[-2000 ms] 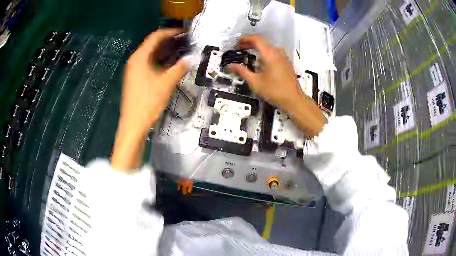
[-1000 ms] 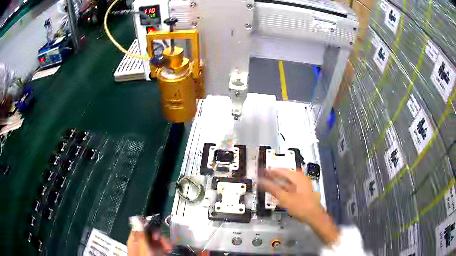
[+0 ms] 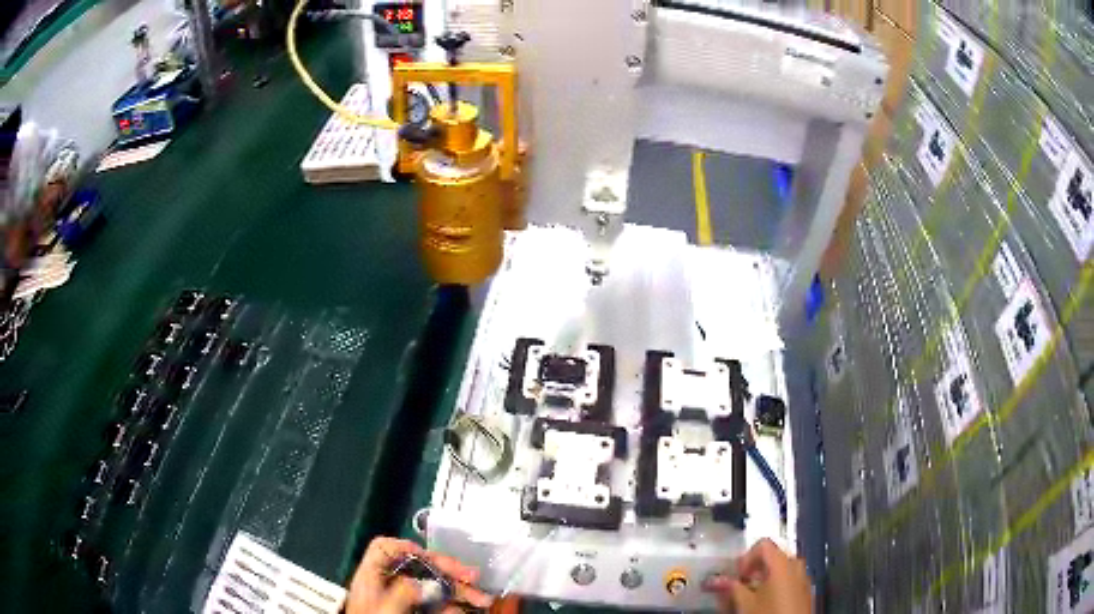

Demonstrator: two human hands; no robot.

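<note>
My left hand [image 3: 414, 581] is at the bottom edge, left of the machine's front panel, and holds a small black housing [image 3: 420, 571]; it is partly cut off. My right hand [image 3: 761, 581] is at the panel's right end, its fingers bunched over the rightmost round control. Whether it holds anything is unclear. The upper left fixture [image 3: 528, 375] bears a black unit [image 3: 561, 372]. The lower left fixture [image 3: 576, 471], upper right fixture [image 3: 696, 390] and lower right fixture [image 3: 693, 471] show bare white plates.
A gantry nozzle [image 3: 596, 266] hangs behind the fixtures. A gold canister [image 3: 461, 228] stands back left. A coiled wire [image 3: 476, 449] lies left of the fixtures; a small black device [image 3: 770, 415] lies right. Clear trays with black units [image 3: 150, 408], a white tray [image 3: 258, 582] and wrapped cartons [image 3: 960, 390] flank the machine.
Both hands have left the fixtures. My right hand has moved back and down to the front panel. The view has tilted up, showing the gantry and canister. The black unit now sits in the upper left fixture.
</note>
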